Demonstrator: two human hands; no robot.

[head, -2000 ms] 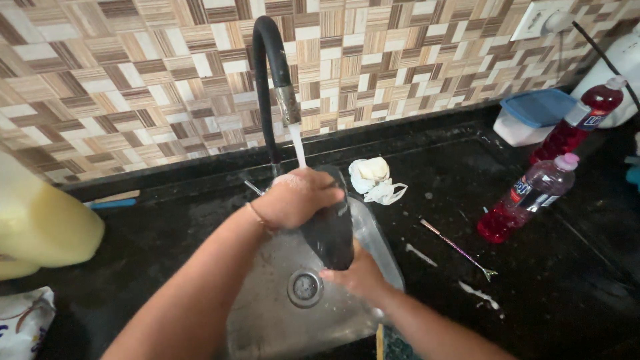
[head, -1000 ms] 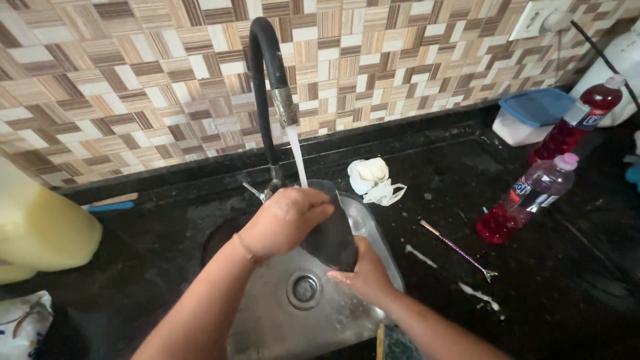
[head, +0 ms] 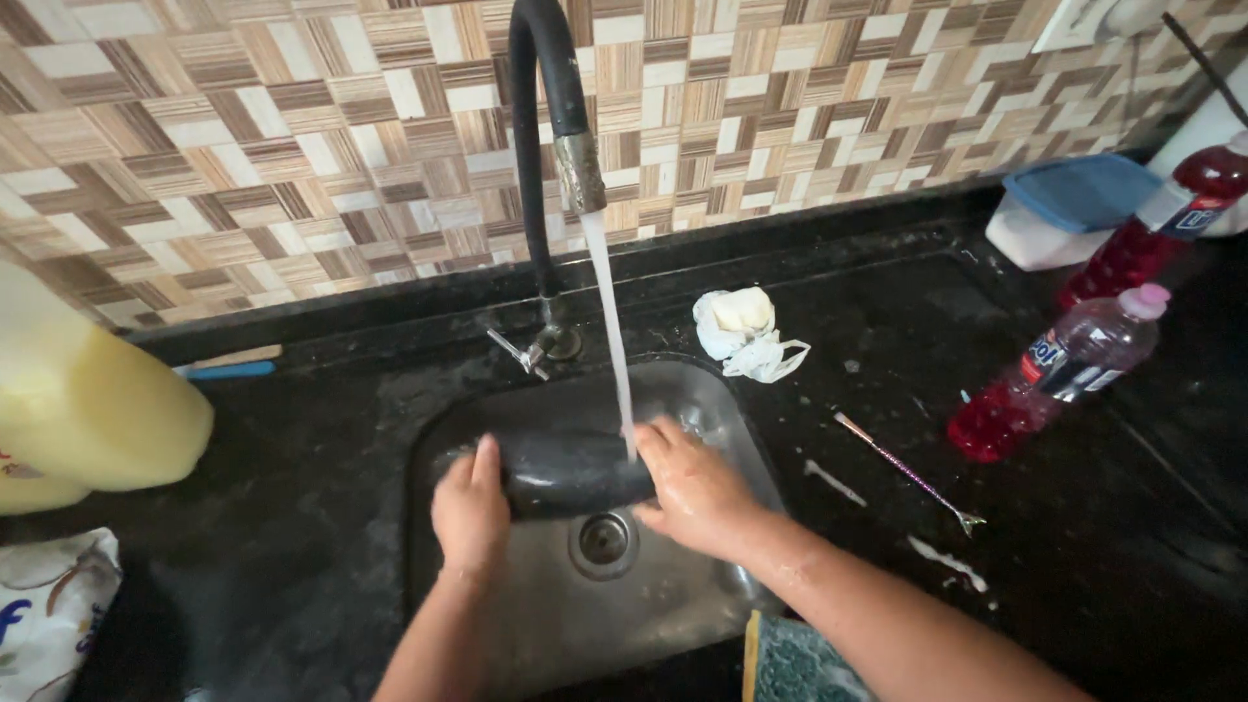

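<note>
My left hand (head: 472,507) grips one end of a dark cylindrical object (head: 570,475), and my right hand (head: 690,487) grips its other end. The object lies roughly level over the stainless steel sink (head: 546,604), above the drain (head: 604,544). From the black flexible faucet (head: 582,175) a stream of water (head: 609,312) falls onto the object's right end by my right fingers. What exactly the object is, I cannot tell.
Soap on a plastic bag (head: 743,310), a thin brush (head: 907,470) and pink-red liquid bottles (head: 1048,375) stand or lie right of the sink. Beyond is a blue-lidded tub (head: 1082,190). A scouring sponge (head: 804,663) is at the front edge; a yellowish jug (head: 127,409) stands left.
The dark object has turned from steeply slanted to nearly level. My left hand has moved from its upper part to its left end, and my right hand has moved up to the right end.
</note>
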